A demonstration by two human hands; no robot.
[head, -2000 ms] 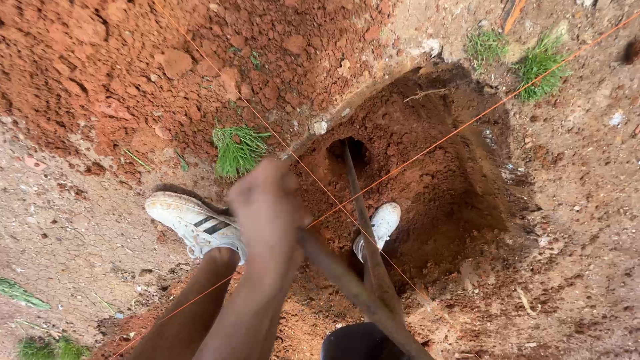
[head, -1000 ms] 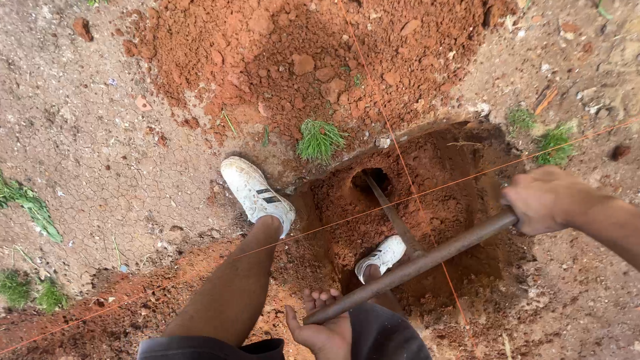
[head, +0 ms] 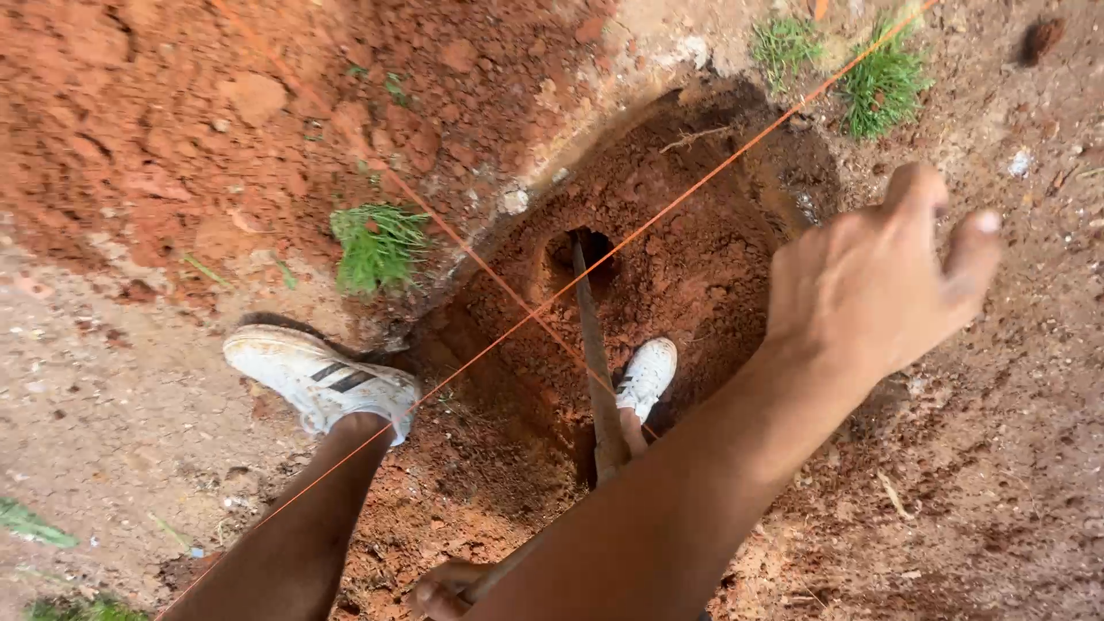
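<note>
My left hand (head: 871, 276) is at the right, beyond the pit's edge, its thumb and forefinger apart with nothing visible between them. Its forearm crosses from the bottom middle and hides most of the tool's crossbar. At the bottom edge my right hand (head: 448, 589) is closed around the lower-left end of the bar handle (head: 509, 565); the rest of that arm is hidden. A long metal shaft (head: 593, 345) slants from the crossbar into a dark round hole (head: 586, 254) in the pit floor. Its lower end is out of sight in the hole.
Taut orange strings (head: 673, 207) cross above the red-soil pit (head: 707, 216). My one white shoe (head: 647, 375) is in the pit beside the shaft, the other (head: 323, 375) on its left rim. Loose red soil (head: 250, 112) lies upper left, near grass tufts (head: 379, 246).
My left hand has left the handle's lower-left end and moved to the upper right. My right hand has gone from the right end's earlier place to the bottom. The crossbar appears turned.
</note>
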